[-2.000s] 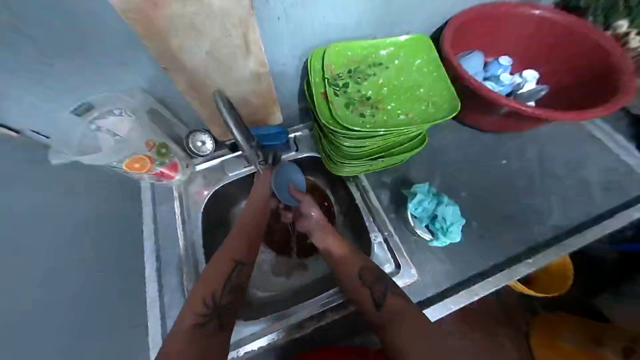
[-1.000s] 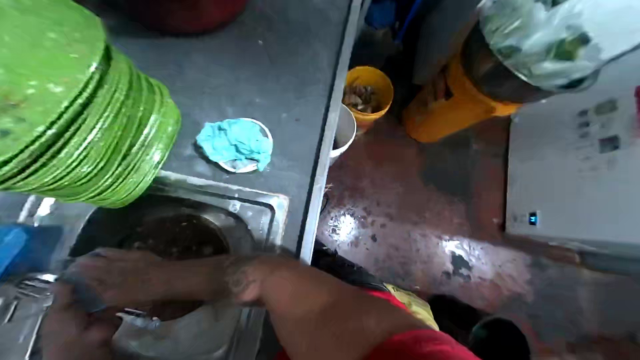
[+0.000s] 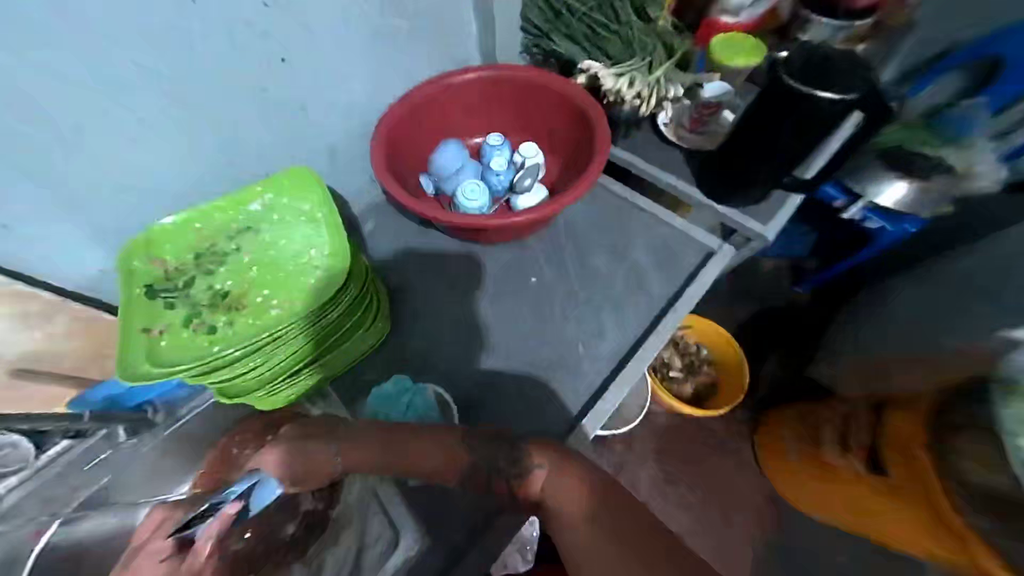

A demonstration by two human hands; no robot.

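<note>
Low in the head view, my left hand [image 3: 180,540] grips a small light blue dish or cup [image 3: 264,494] over the metal sink [image 3: 400,536]. A dark strip, blurred, shows along the piece. My right hand [image 3: 300,456] is against its upper side with curled fingers; what it holds is hidden. Just above the hands rises a tall stack of square green plates [image 3: 240,272], the top one bearing food scraps. A turquoise cloth or bag [image 3: 402,400] lies on a white-rimmed bowl [image 3: 446,404] beside the sink. Several blue and white cups [image 3: 472,196] and a spoon [image 3: 526,178] lie in a red plastic basin [image 3: 492,88].
The grey counter [image 3: 528,304] ends at a metal edge [image 3: 656,344]. Beyond it are a yellow bucket of scraps [image 3: 724,364] and an orange container [image 3: 832,472]. Green stalks [image 3: 608,32] and a black jug [image 3: 800,120] stand at the back right. A blue item [image 3: 132,394] lies behind the sink.
The view has swung a lot, first toward the floor, then back over the counter. Both hands stay together at the sink with a light blue piece.
</note>
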